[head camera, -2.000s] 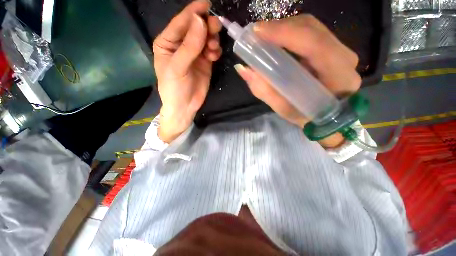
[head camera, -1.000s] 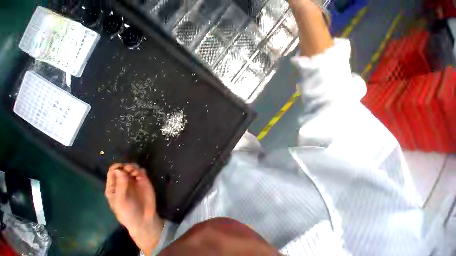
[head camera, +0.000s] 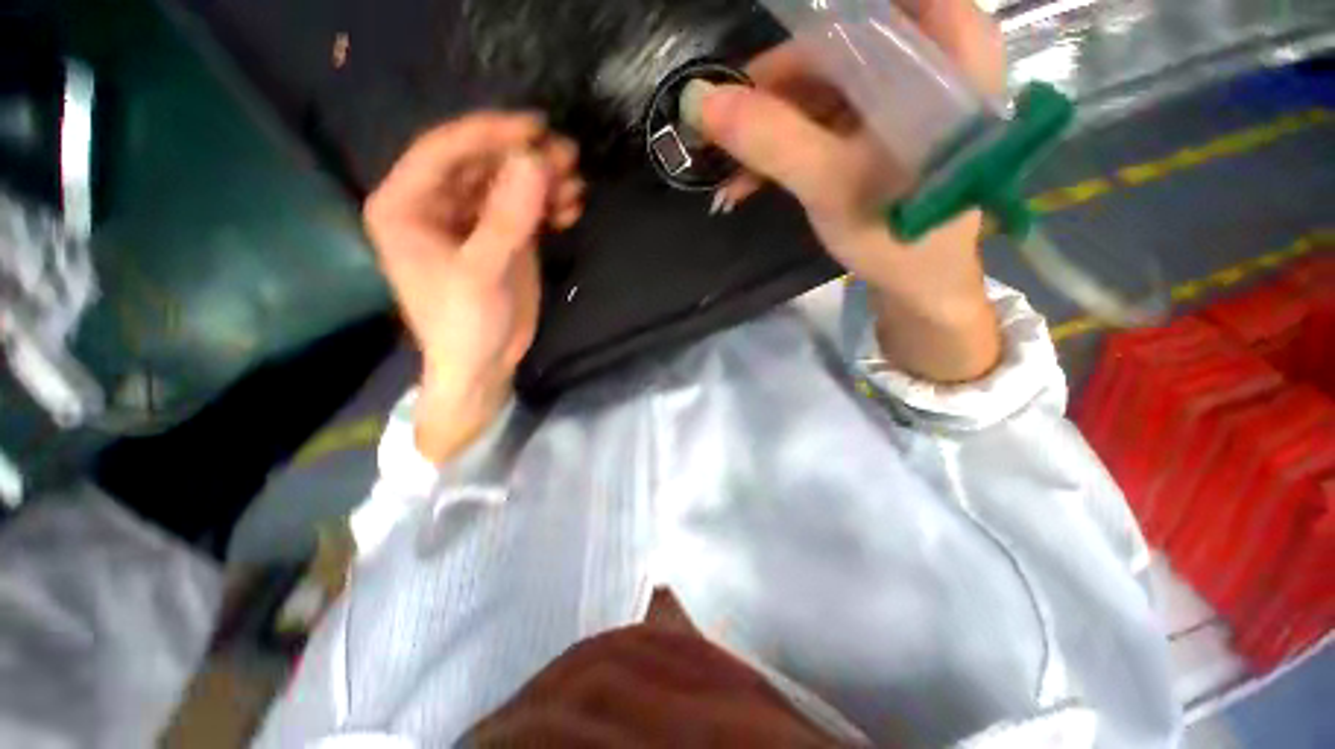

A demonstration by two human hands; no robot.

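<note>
My right hand holds a round black housing with a shiny rim between thumb and fingers, over the black tray. A pale-edged rectangular part shows inside the housing. The same hand also holds the clear dispensing syringe with its green winged adapter; its needle end is out of view at the top. My left hand is to the left of the housing, not touching it, with curled, blurred fingertips. Whether it pinches a tiny part cannot be told.
A silvery blister tray is at the upper right. Red stacked trays stand at the right beside the floor's yellow lines. A green mat and clear plastic bags lie left. Another person's white sleeve shows lower left.
My right hand has come back from the far upper right and now holds the round housing along with the syringe. My left hand is again above the tray's near part. The view has turned.
</note>
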